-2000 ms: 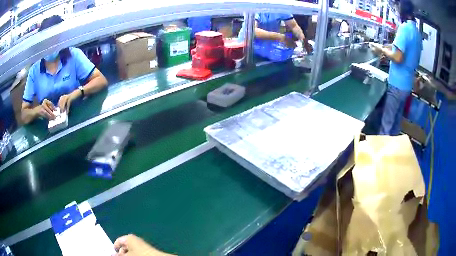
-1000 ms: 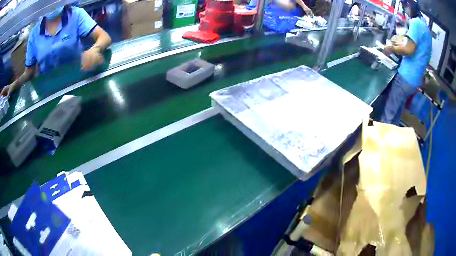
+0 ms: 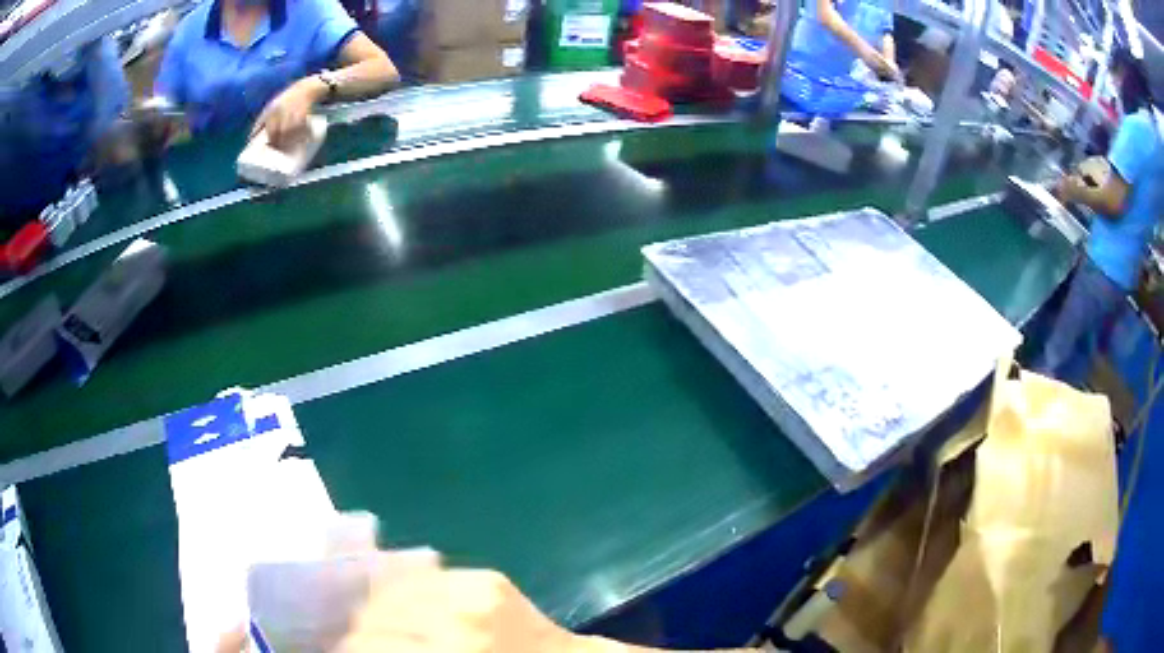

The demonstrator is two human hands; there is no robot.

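Note:
A flat white carton [image 3: 236, 510] with a blue hang-tab end lies at the belt's near edge, lower left. My right hand [image 3: 440, 610] is blurred and reaches in from the bottom edge over the carton's right side. Its fingers appear closed on a pale white carton panel [image 3: 291, 597] with a thin blue edge. A small skin-toned patch at the bottom edge may be a fingertip of my left hand [image 3: 231, 640]; the rest is out of the picture. Another white-and-blue carton [image 3: 23, 580] shows at the far left edge.
A large wrapped grey-white slab [image 3: 843, 332] lies on the belt's right side, above torn brown kraft paper [image 3: 1040, 498]. Boxes [image 3: 115, 306] lie on the belt at left. Red trays [image 3: 670, 58] stand across the belt. Workers are opposite and at far right.
My right hand has come back into view over the flat carton. The raised blue panel no longer shows. The grey tray has left the belt's middle; the opposite worker now handles a pale block. The view has shifted left.

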